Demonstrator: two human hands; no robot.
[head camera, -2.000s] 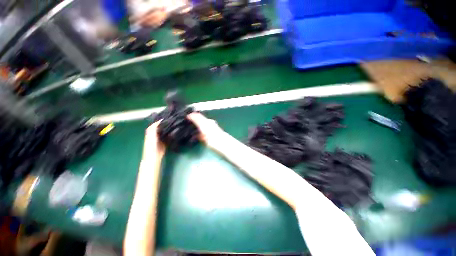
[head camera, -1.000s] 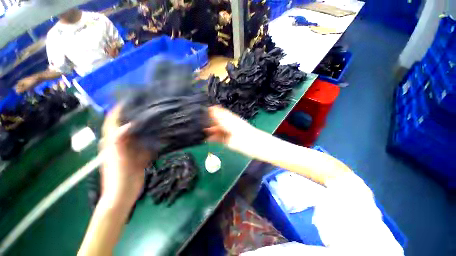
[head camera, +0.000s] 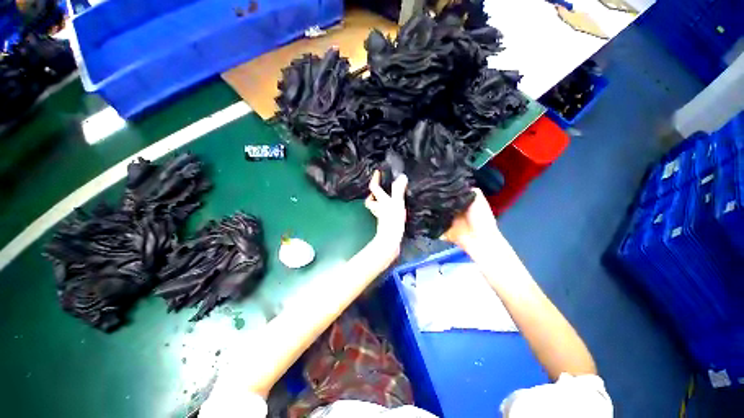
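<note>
Both my hands are at the right edge of the green table, around a bunch of black pieces. My left hand is on its left side, thumb and fingers partly spread against it. My right hand holds its right side, fingers partly hidden behind it. The bunch touches a larger heap of black bunches beyond it. More black bunches lie on the table to the left. A white glue bottle stands between them, its yellowish nozzle up.
A large blue crate and a cardboard sheet are across the table. A dark printed packet lies mid-table. A blue bin holding a white sheet is below my arms. A red stool and stacked blue crates are to the right.
The view has turned right. My hands have carried a black bunch from above the table to the heap at the right edge.
</note>
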